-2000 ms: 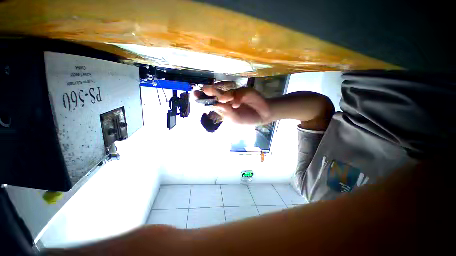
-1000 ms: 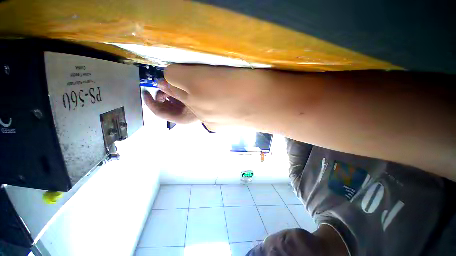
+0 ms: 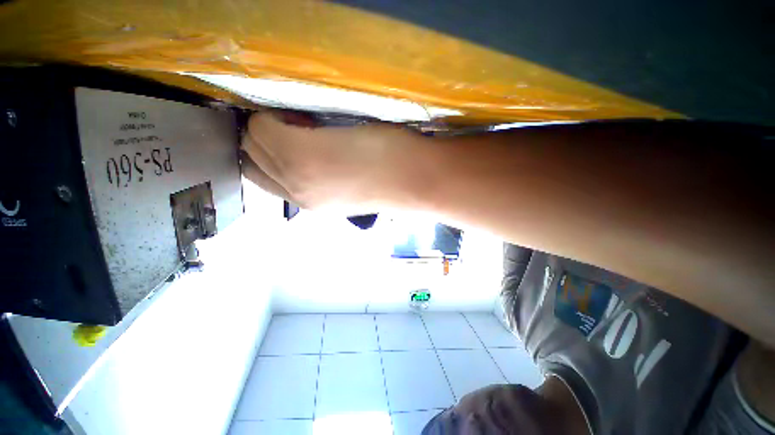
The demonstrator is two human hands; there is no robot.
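Observation:
The picture is upside down. A bare forearm comes in from the right edge, and I take its hand as my right hand. It reaches left with curled fingers against the inner edge of the automatic screw feeder, below the bench edge in the picture. Its fingertips and anything in them are hidden. A small dark red patch shows along the top of the hand, too unclear to name. No driver or small black part can be made out. My left hand cannot be seen; the near arm may cover it.
The shiny yellow-orange bench top spans the top. A metal bracket sits in the feeder's grey face. A grey shirt and part of a head show at lower right. Tiled floor and a bright wall lie behind.
The hand that held a small black part two seconds ago is no longer visible. The near arm has come up from the bottom to the bench edge, and its hand has since shifted slightly left.

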